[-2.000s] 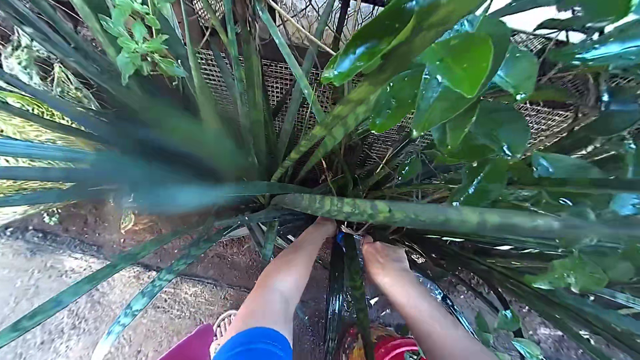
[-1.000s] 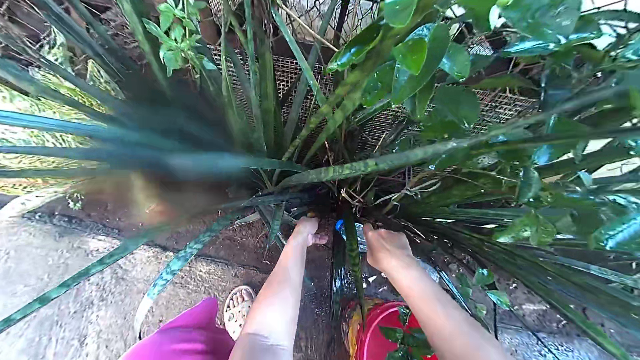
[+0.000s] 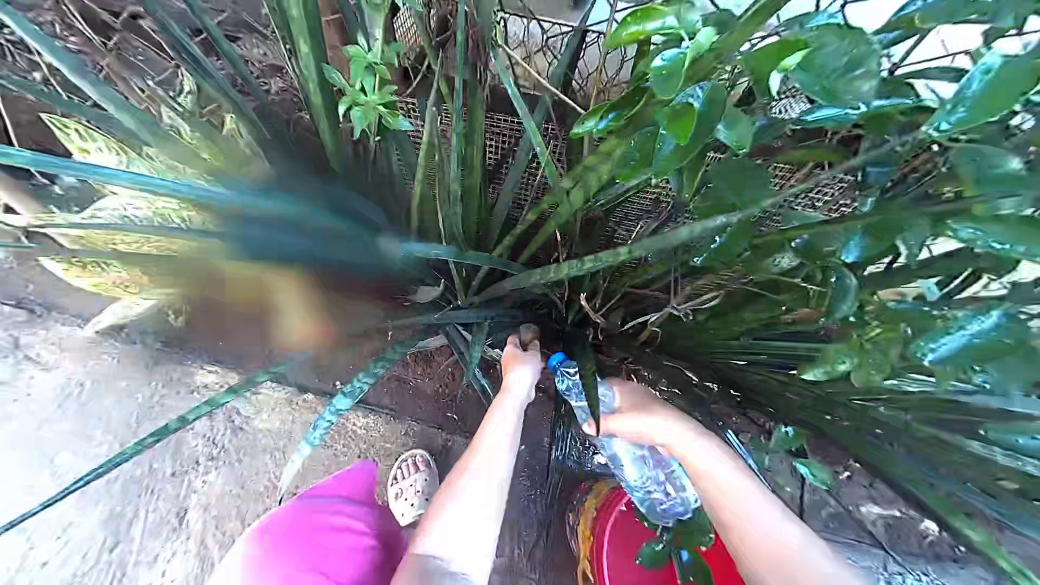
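Note:
My right hand point(image 3: 642, 414) grips a clear plastic bottle point(image 3: 642, 475) with a blue cap, which points up and left toward the base of the long-leaved snake plant point(image 3: 467, 162). Just left of the cap, my left hand point(image 3: 522, 361) has its fingers closed around a small brownish, rounded object point(image 3: 529, 334) that I cannot identify. One narrow dark leaf hangs across the bottle's upper part. Below the bottle stands a red bucket point(image 3: 642, 544), partly covered by the bottle and a leafy green sprig point(image 3: 678, 540).
Wire mesh point(image 3: 520, 138) runs behind the plants. Wet broad-leaved foliage point(image 3: 731, 106) fills the upper right. Long leaves reach out over the concrete ground point(image 3: 162, 455) at the left. A sandaled foot point(image 3: 411, 486) and pink clothing point(image 3: 325, 528) are at the bottom.
The bottle has come into much fuller view in my right hand, after only a bit of blue showed between my hands. The view has shifted somewhat.

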